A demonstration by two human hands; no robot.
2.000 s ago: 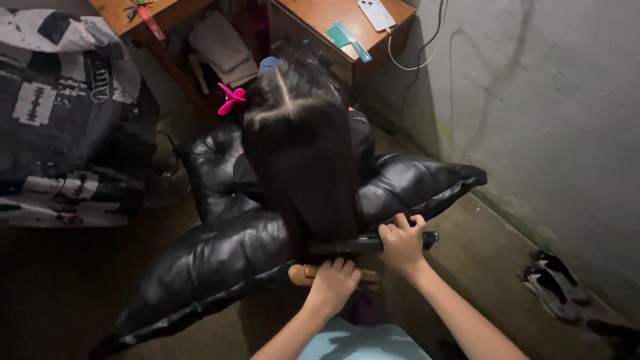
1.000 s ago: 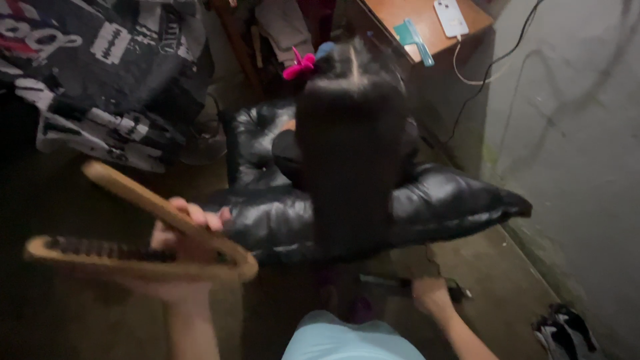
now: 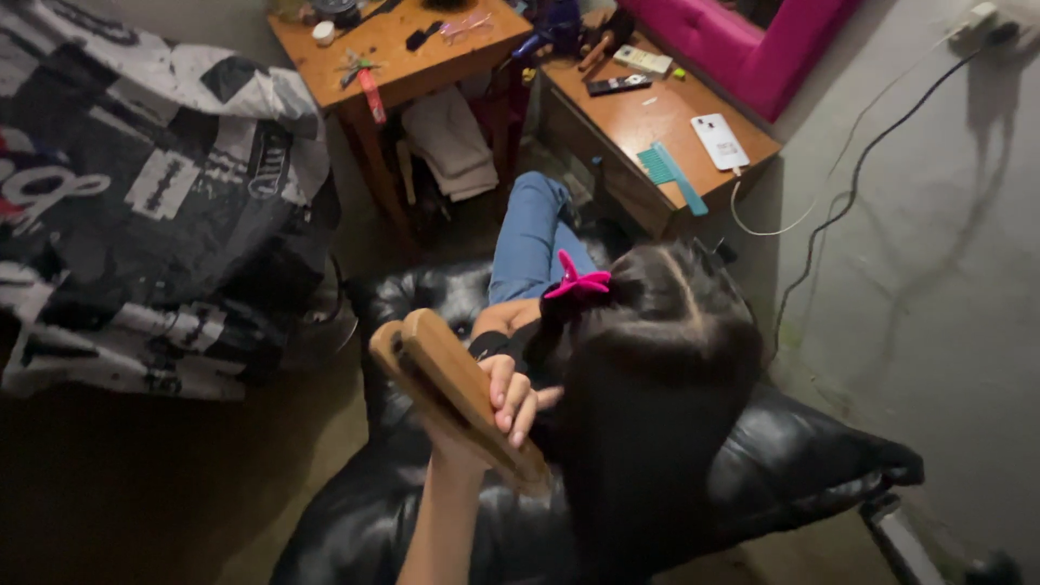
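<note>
My left hand (image 3: 512, 400) holds a wooden V-shaped folding hair brush (image 3: 455, 390), its two arms nearly together, just left of the long dark hair (image 3: 650, 439) of a seated person. One finger points out toward the hair. A pink claw clip (image 3: 578, 278) gathers hair on top, beside a parting. The long hair hangs straight over the back of the black padded chair (image 3: 804, 463). My right hand is out of view. At the lower right edge, part of a hair straightener (image 3: 902, 536) shows; what holds it is hidden.
On the right wooden table (image 3: 601, 114) lie a teal comb (image 3: 678, 177), a white phone (image 3: 720, 141) on a cable and remote controls. A left wooden table (image 3: 317, 69) bears small items. Patterned fabric (image 3: 162, 187) hangs left; cables run down the right wall (image 3: 918, 244).
The wooden brush was open wide at the left one second ago; now its arms are nearly together beside the hair. My right hand has gone out of view. The view has shifted.
</note>
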